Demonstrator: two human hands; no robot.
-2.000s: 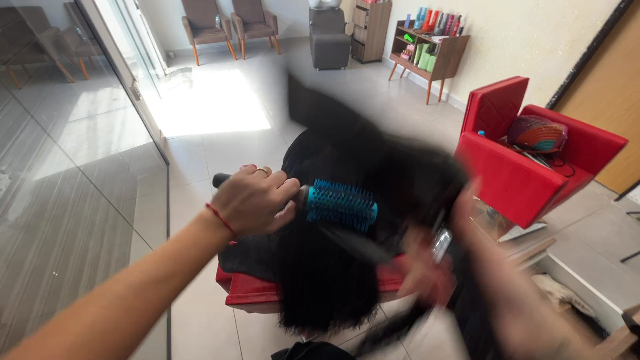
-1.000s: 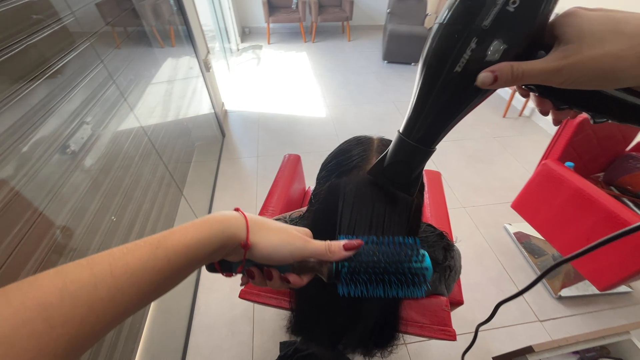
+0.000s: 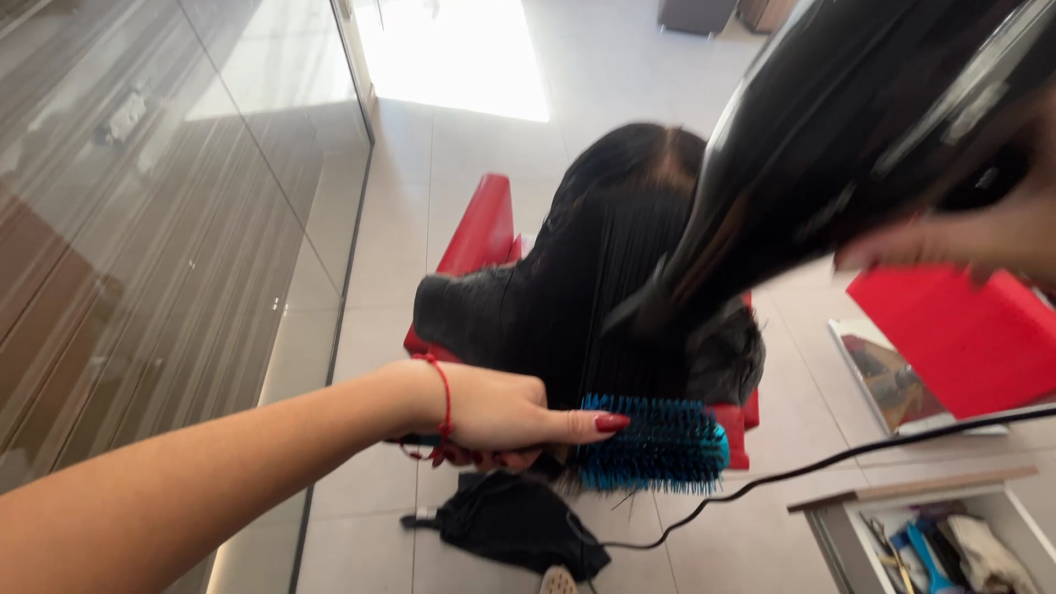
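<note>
My left hand is closed around the handle of a round hairbrush with blue bristles, its thumb lying along the near end of the bristles. The brush sits at the lower lengths of the long dark hair of a person seated in a red salon chair. At the right, my right hand grips a black hair dryer, partly out of view. Its blurred nozzle points down at the hair, above the brush. The dryer hides part of the person's head and shoulder.
A black power cord crosses the lower right. An open drawer holds combs and a cloth. A second red chair stands right, near a mirror-like panel. Black cloth lies on the floor. Glass panels line the left.
Two seconds ago the hair was swung up in a blur; since one second ago it hangs straight, with the dryer over it. The brush is now lower along the hair. The view has tilted down.
</note>
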